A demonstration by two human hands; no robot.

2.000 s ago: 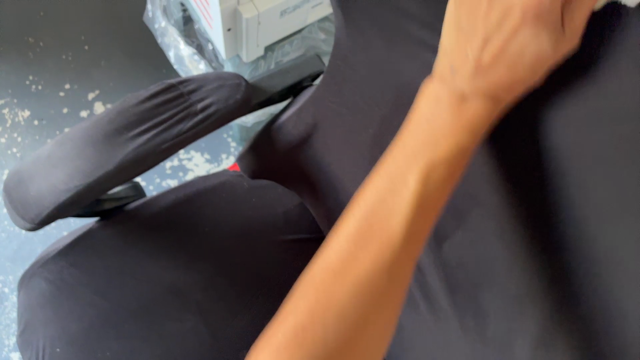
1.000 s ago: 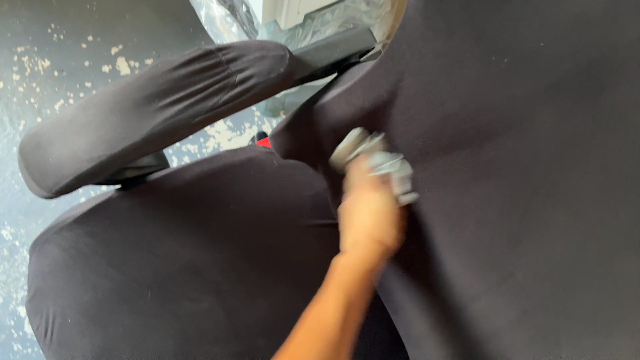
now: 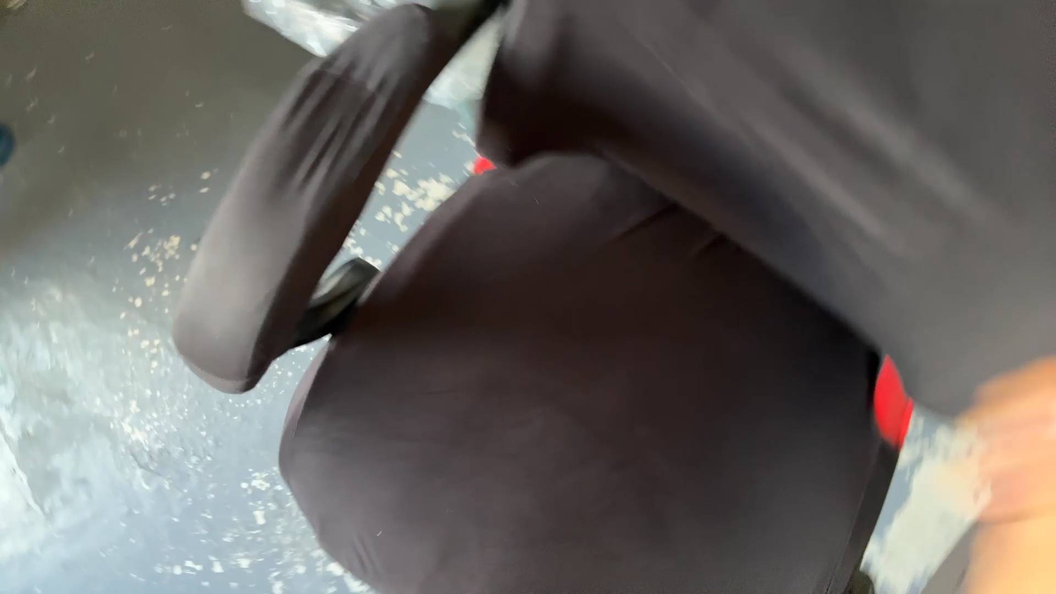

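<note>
A blurred hand, seemingly my right hand, is cut off by the right edge of the view. It is beside the lower edge of the chair's backrest, which wears a dark stretch cover; whether it touches the cover or holds anything is not clear. My left hand is out of view. Below the backrest spreads the chair's seat, covered in similar dark fabric. A padded armrest in a wrinkled dark cover slants along the seat's left side.
Pale specks and worn patches mark the grey-blue floor. Clear plastic wrapping lies behind the armrest. Red parts show at the seat's left rear and at its right corner.
One second ago a hand with a pale, crumpled cloth-like item was over the backrest near the armrest; neither shows there now. The view has turned, bringing more of the seat into sight.
</note>
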